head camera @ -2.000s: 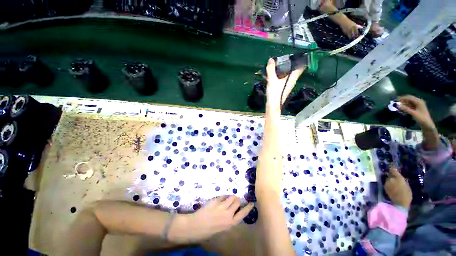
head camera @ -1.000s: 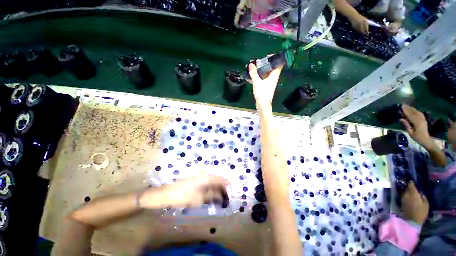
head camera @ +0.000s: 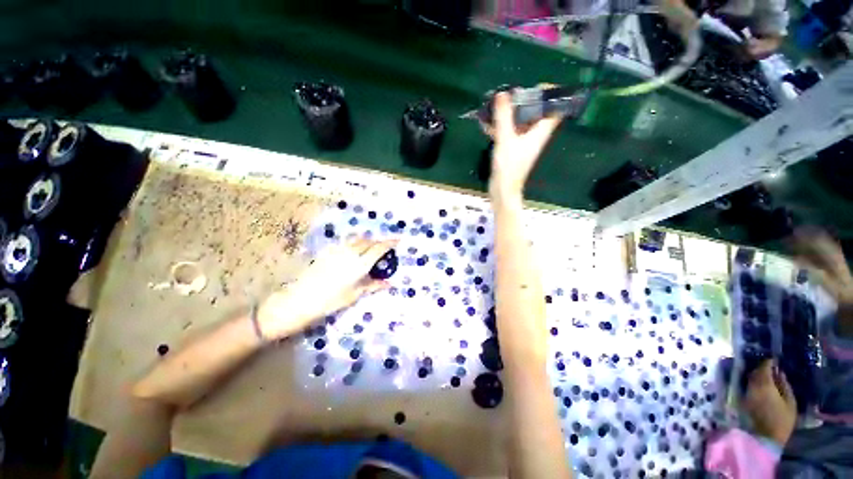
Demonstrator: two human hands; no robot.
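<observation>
My left hand (head camera: 332,276) is over the dotted sheet and holds a round black cover (head camera: 383,265) between thumb and fingers. My right hand (head camera: 520,140) is stretched out over the green belt and grips a dark powered screwdriver (head camera: 535,105), its tip pointing left. Small black and blue dots lie scattered over the clear plastic sheet (head camera: 360,351). More round black covers (head camera: 487,389) lie beside my right forearm. Black cylindrical units (head camera: 423,134) stand on the belt, left of the screwdriver. Another dark unit is partly hidden behind my right hand.
A green conveyor belt (head camera: 262,51) crosses the top. A black tray of ringed units (head camera: 39,196) is at left. The tan board (head camera: 224,412) lies below. A slanting white post (head camera: 739,150) is at right. Another person's blurred hand (head camera: 823,260) and lower hand (head camera: 771,402) are at the right edge.
My left hand has moved up over the sheet with the black cover. My right hand has moved slightly right and up with the screwdriver. The neighbour's upper hand has moved right.
</observation>
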